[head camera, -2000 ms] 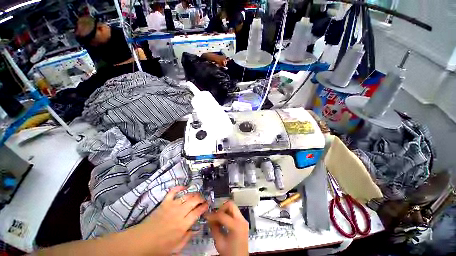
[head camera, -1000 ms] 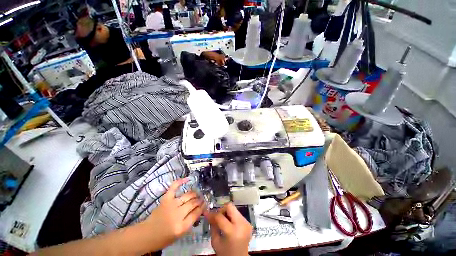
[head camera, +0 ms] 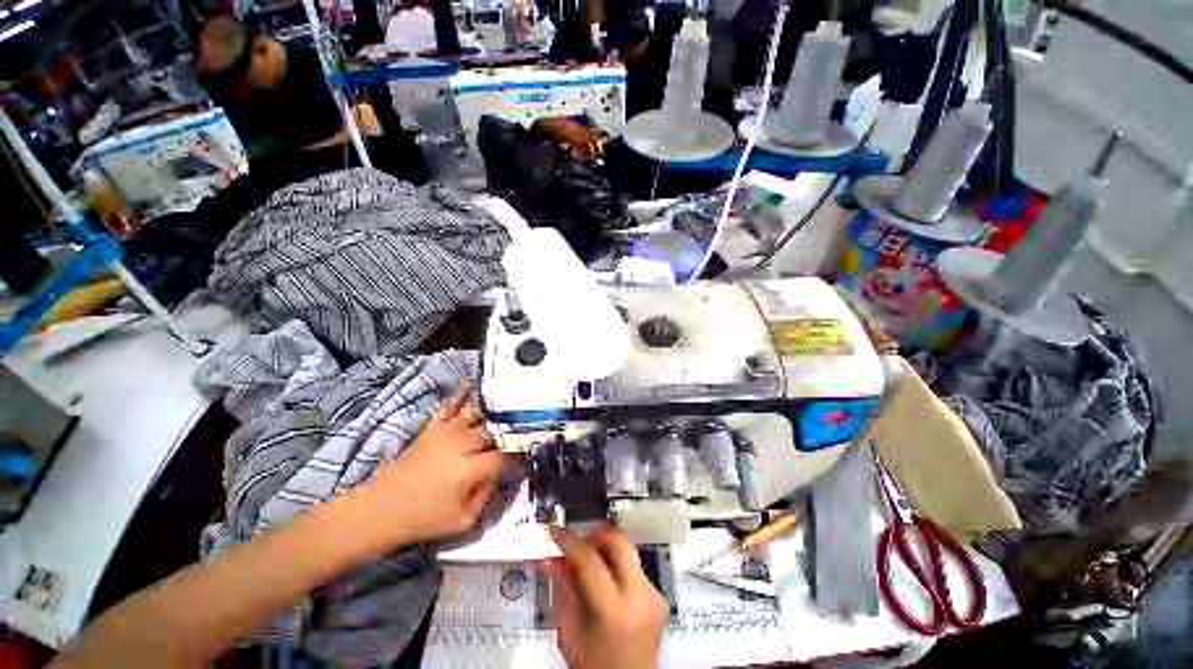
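Note:
The white overlock machine (head camera: 693,353) stands in front of me, with its dark presser foot area (head camera: 563,477) at the head's lower left. My left hand (head camera: 445,477) lies on the striped garment piece (head camera: 347,425) left of the machine; its fingertips are partly hidden against the cloth, so its grip is unclear. My right hand (head camera: 608,601) is just below the presser foot area, fingers bent, thumb and index fingertip near the foot. Whether it pinches cloth is too blurred to tell. The white plate (head camera: 491,608) shows between the hands.
Red-handled scissors (head camera: 932,575), a grey fabric strip (head camera: 841,542) and a small tan-handled tool (head camera: 769,529) lie at right. A cream bin (head camera: 949,457) is behind the scissors. A striped cloth pile (head camera: 360,261) lies behind left. Thread cones (head camera: 818,85) stand behind. A person (head camera: 249,79) sits back left.
My left hand has moved up and left, away from the foot and my right hand. The striped cloth has shifted left, uncovering the white plate. The camera view has moved slightly.

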